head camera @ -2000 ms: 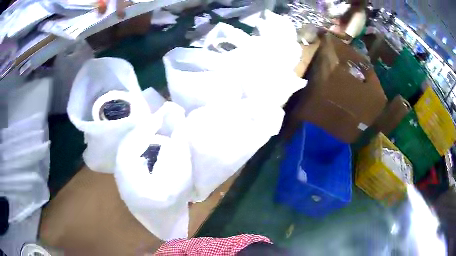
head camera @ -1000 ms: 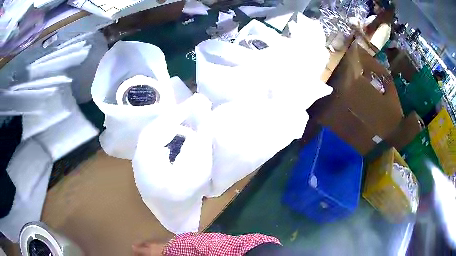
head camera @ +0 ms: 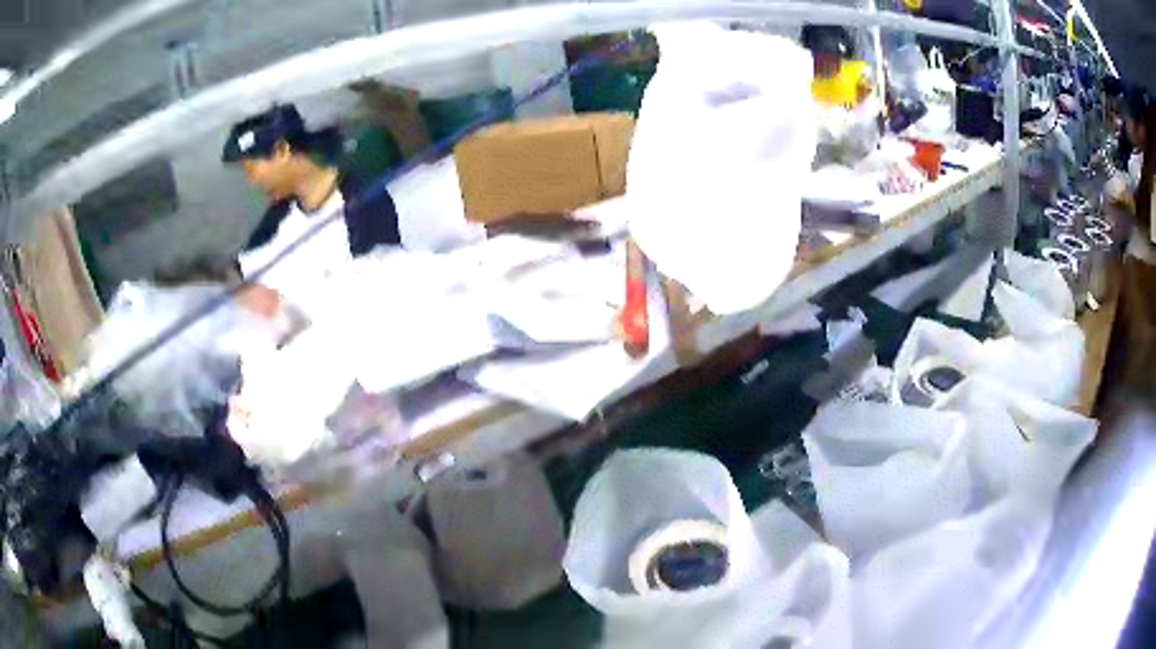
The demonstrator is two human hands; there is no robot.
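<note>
Neither of my hands shows. Nearest in front, a lamp unit with a white ring and dark centre (head camera: 688,564) sits inside an open white foam bag (head camera: 602,520) at the lower middle. More white foam bags (head camera: 887,475) stand to its right, cut off by the bottom edge. Another unit's ring and dark centre (head camera: 938,378) shows in a bag farther back. A large, overexposed white bag-like shape (head camera: 723,165) rises above the shelf edge; what holds it up cannot be seen.
A cluttered raised shelf (head camera: 811,273) crosses the view with papers, an orange-red handled tool (head camera: 635,304) and a brown carton (head camera: 533,167). A black cable loop (head camera: 282,558) hangs at lower left. A person (head camera: 304,203) in a dark cap is behind the shelf. A metal rail runs overhead.
The view has swung up and left, bringing the shelf and person into view. The checked sleeve and hand at the bottom, the loose lamp unit and the blue crate are out of view.
</note>
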